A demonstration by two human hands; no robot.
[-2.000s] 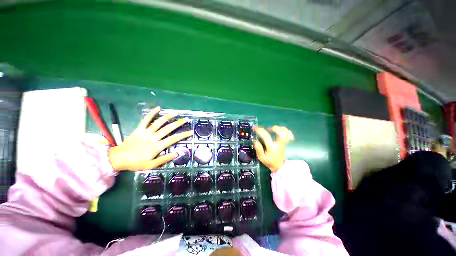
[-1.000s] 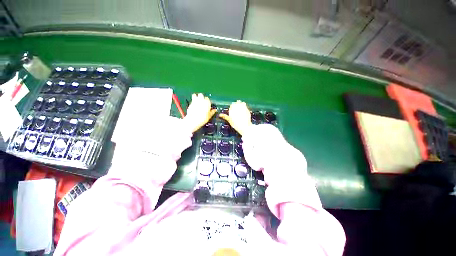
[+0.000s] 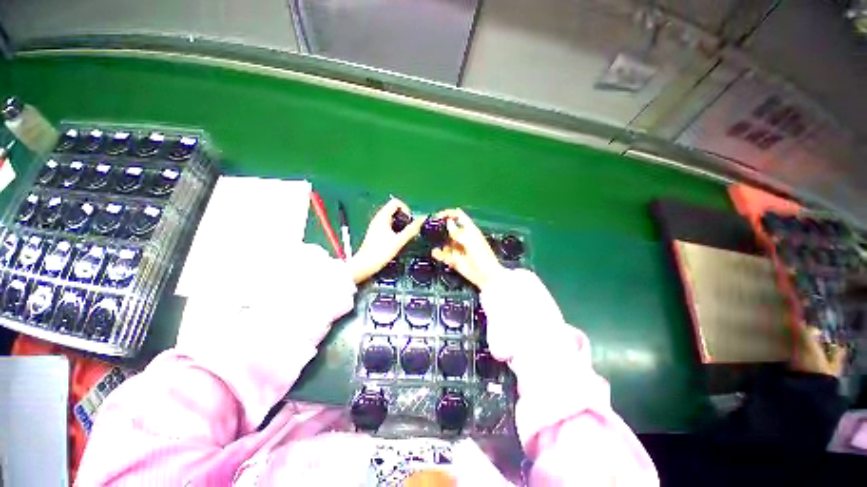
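Observation:
A clear blister tray [image 3: 434, 335] with rows of dark round watch units lies in front of me. My left hand [image 3: 383, 236] holds a dark watch unit [image 3: 400, 221] at the tray's far left part. My right hand [image 3: 462, 249] holds another dark watch unit [image 3: 434, 228] close beside it. Both screens look dark. My right hand and sleeve hide some pockets on the tray's right side. One pocket in the nearest row shows no dark disc.
Stacked blister trays [image 3: 95, 228] stand at the left. A white paper sheet [image 3: 245, 233], a red pen [image 3: 326, 223] and a dark-and-white pen [image 3: 345, 228] lie left of my tray. A calculator [image 3: 103, 392] is lower left. A pale board [image 3: 732, 302] and a coworker's hand [image 3: 816, 354] are at the right.
Both hands, earlier spread over the tray, now hold a watch unit each, close together. The view has shifted from two seconds ago, showing the stacked trays at left.

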